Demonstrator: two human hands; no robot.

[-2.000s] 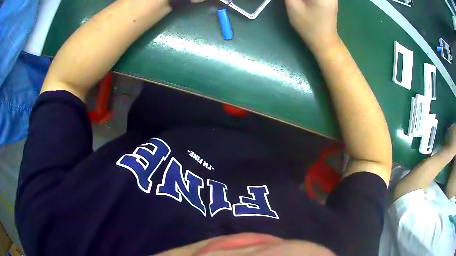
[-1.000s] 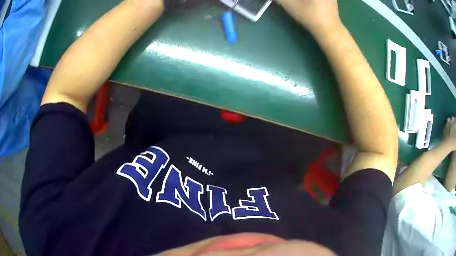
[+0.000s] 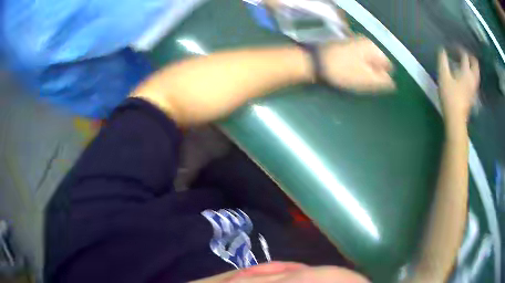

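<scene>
A white housing with a greyish window lies near the top edge, blurred, beyond my left wrist. A blue cylinder is at its left side. My left hand, with a dark band at the wrist, is over the green worktop just right of and below the housing. Its fingers are curled and blurred; I cannot tell whether it holds anything. My right hand is stretched out over the dark surface beyond the pale strip, its fingers spread and empty. A blurred pale shape is beside it.
The glossy green worktop curves along a pale strip, with a dark surface beyond. Blurred white pieces are at lower right, beside my right forearm. Blue sheeting hangs at upper left.
The view has swung to the right. My hands have left the housing at the top edge; my right hand has reached out over the strip, fingers spread. The housing and cylinder now look blurred.
</scene>
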